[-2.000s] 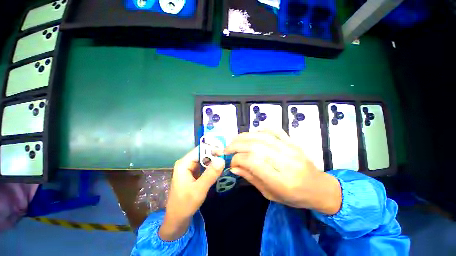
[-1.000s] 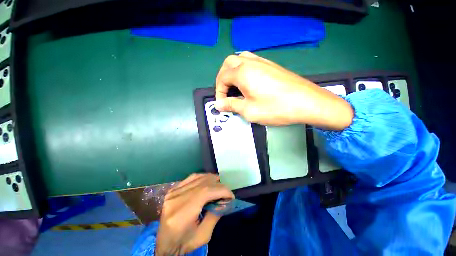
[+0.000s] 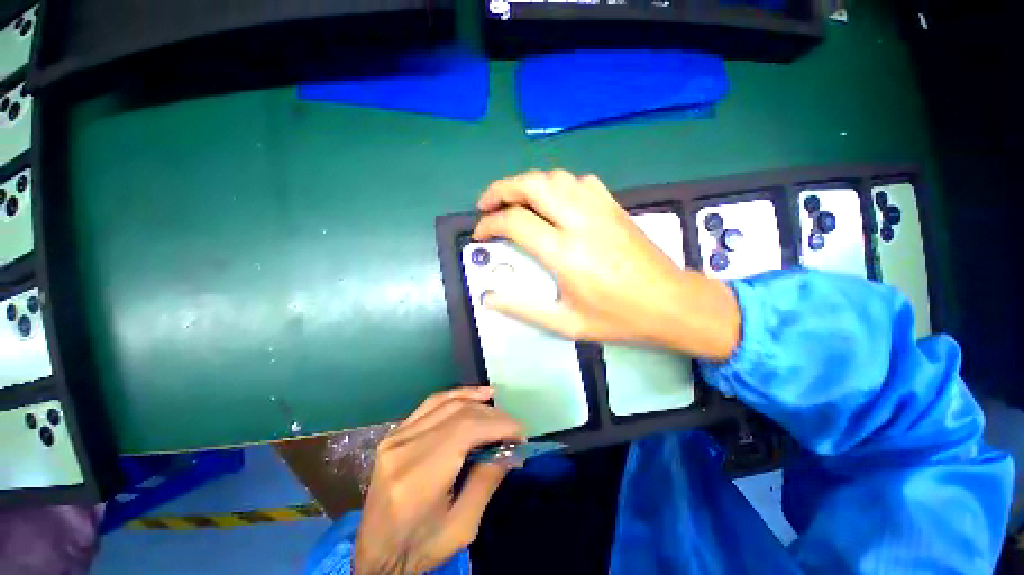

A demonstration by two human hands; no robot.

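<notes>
A pale green phone back cover (image 3: 533, 376) lies in the leftmost slot of the black slotted foam tray (image 3: 453, 270), with dark round lenses in its upper left corner. My right hand (image 3: 573, 253) is over this corner, fingers spread, fingertips at the cover's top edge and thumb beside the lenses; it partly hides them, and I see nothing held in it. My left hand (image 3: 432, 472) is at the cover's lower left edge and holds a small bluish carrier sheet (image 3: 519, 454) between thumb and fingers.
More covers (image 3: 649, 376) lie in the tray to the right. Another filled cover tray (image 3: 70, 337) stands at the far left. Two blue film sheets (image 3: 623, 90) lie behind, before black parts trays (image 3: 663, 34). A person's purple-clad part (image 3: 51, 537) shows at lower left.
Since one second ago, my right hand has opened out from a pinch at the lenses and shifted slightly down. My left hand is nearly unchanged. Earlier, both hands were together at a white holed piece.
</notes>
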